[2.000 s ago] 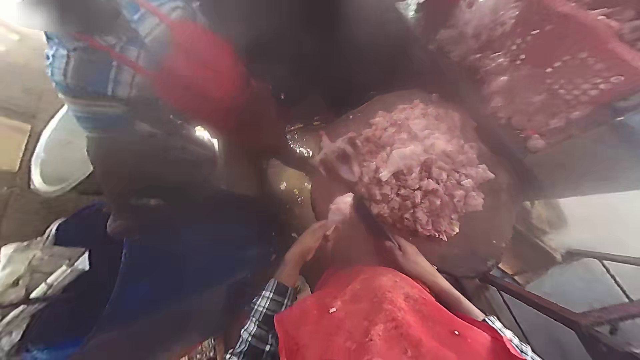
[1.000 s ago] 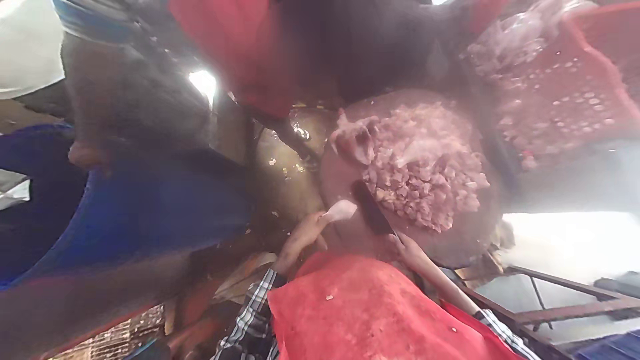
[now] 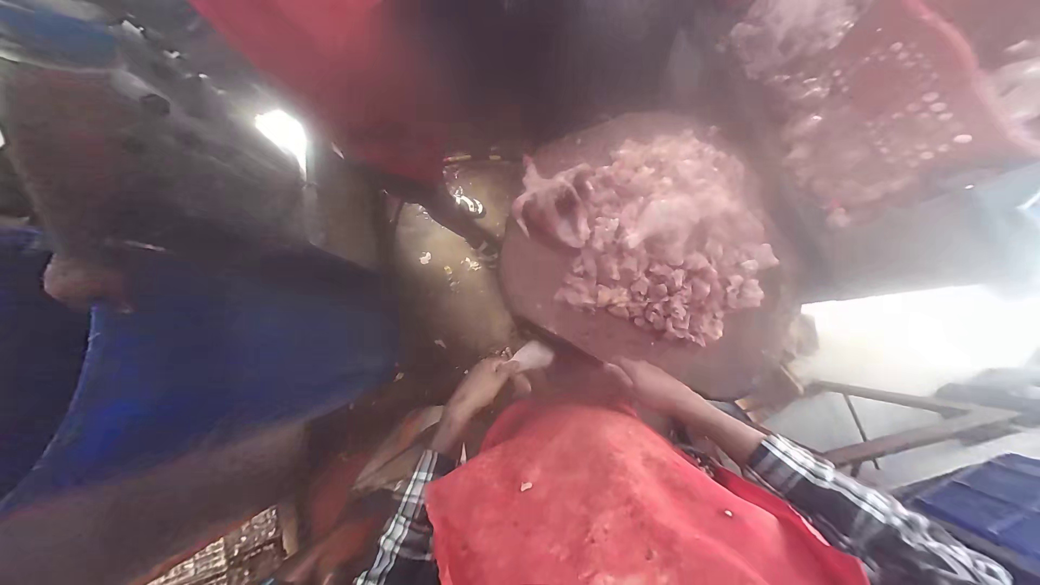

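Note:
My left hand [image 3: 491, 382] is closed on a pale, whitish piece [image 3: 533, 356], perhaps meat or a bone end, just below the near left edge of a round chopping block [image 3: 536, 284]. Close to its right, my right hand [image 3: 626, 378] lies at the block's near edge, above the red apron [image 3: 601, 487] I wear. A dark blade [image 3: 561, 340] shows faintly along the rim between my hands; its handle is hidden or blurred in my right hand. A heap of chopped pink meat [image 3: 666, 244] covers much of the block, with larger pieces at its left.
A red perforated crate [image 3: 902, 106] with meat stands at the upper right. Large blue containers [image 3: 227, 349] are at the left, where another person's hand [image 3: 77, 280] rests. Wet floor [image 3: 447, 268] shows left of the block. A metal frame [image 3: 918, 426] is at the lower right.
The dark cleaver-like blade, over the block one second ago, has moved down to its near edge. My right hand has come nearer my left, which still holds the pale piece.

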